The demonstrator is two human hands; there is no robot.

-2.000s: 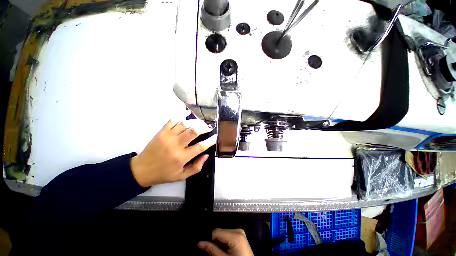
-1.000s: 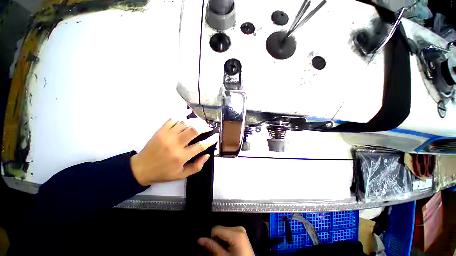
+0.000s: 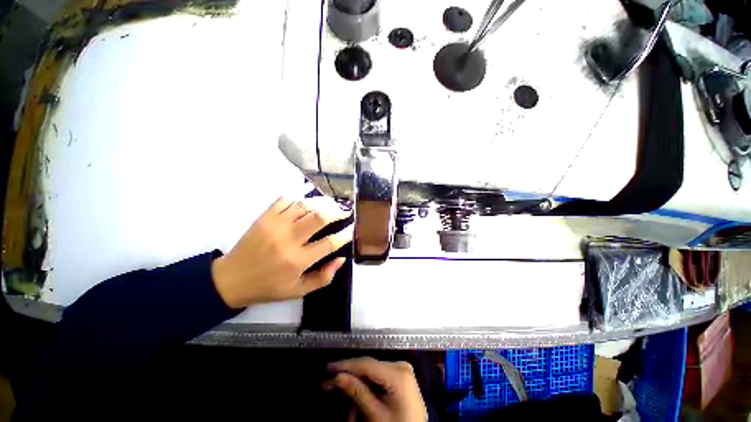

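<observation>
A black fabric strip [image 3: 328, 303] lies on the white table, running from the needle area of the sewing machine [image 3: 461, 140] to the table's front edge. My left hand [image 3: 278, 254] lies flat on the strip, fingers spread towards the needle area. The presser foot and needle are hidden under the machine head and behind the shiny guard [image 3: 375, 206]. My right hand [image 3: 380, 391] is below the table edge over the dark clothing, thumb and fingers bent close together. Whether it pinches black fabric cannot be told, as black merges with black there.
A clear plastic packet [image 3: 631, 284] and dark red handles [image 3: 698, 268] lie at the table's right edge. Blue baskets [image 3: 560, 371] stand below that edge, with a grey strip in one. A ruler-like tape [image 3: 461, 339] runs along the front edge. A black band [image 3: 661, 132] crosses the machine arm.
My right hand has shifted slightly and its fingers have changed pose. The strip's part over the table edge no longer shows distinctly. My left hand has barely moved. The view has shifted slightly.
</observation>
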